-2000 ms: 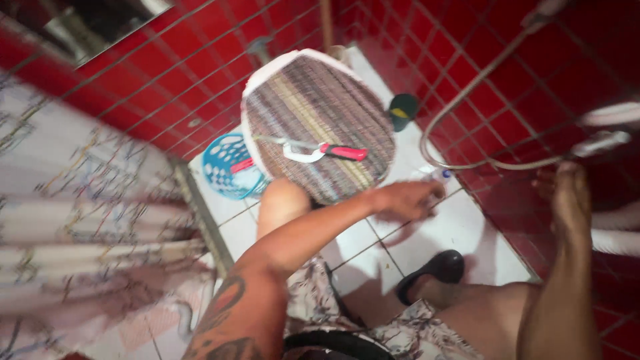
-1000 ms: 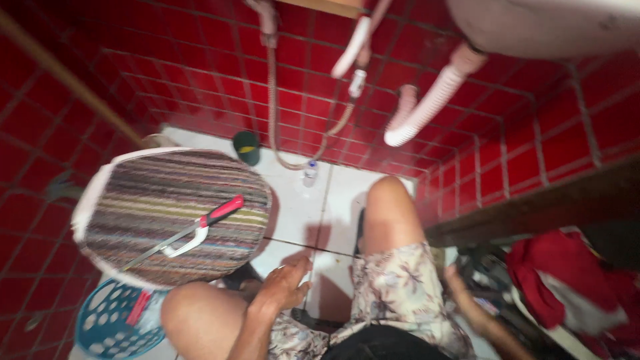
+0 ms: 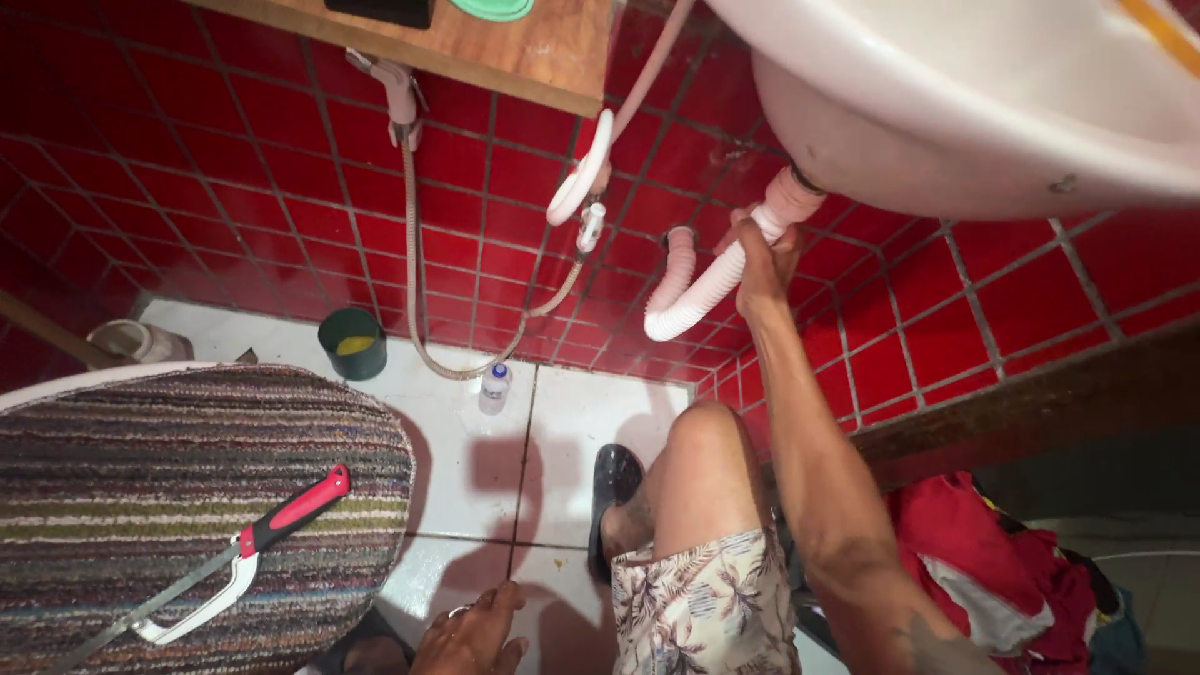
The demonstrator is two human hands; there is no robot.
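Note:
My right hand (image 3: 764, 253) is wrapped around the upper part of a white corrugated drain hose (image 3: 698, 305), just below the underside of a white washbasin (image 3: 862, 141). The hose bends in a U and its other end enters the red tiled wall. My left hand (image 3: 473, 633), with a ring on one finger, hangs low over the floor, fingers somewhat apart and nothing seen in it. To its left, a small hacksaw with a red and black handle (image 3: 298, 509) lies on a striped woven mat (image 3: 187, 422) that covers a rounded white-edged surface.
A wooden shelf (image 3: 525, 61) juts out above a hand sprayer (image 3: 398, 103) and its metal hose (image 3: 411, 244). On the tiled floor stand a dark green cup (image 3: 352, 344), a small bottle with a blue cap (image 3: 495, 388) and a whitish pot (image 3: 141, 342). Red clothes (image 3: 994, 562) lie at right.
My right hand has risen from low at the right and taken hold of the drain hose. The view has swung right, toward the washbasin.

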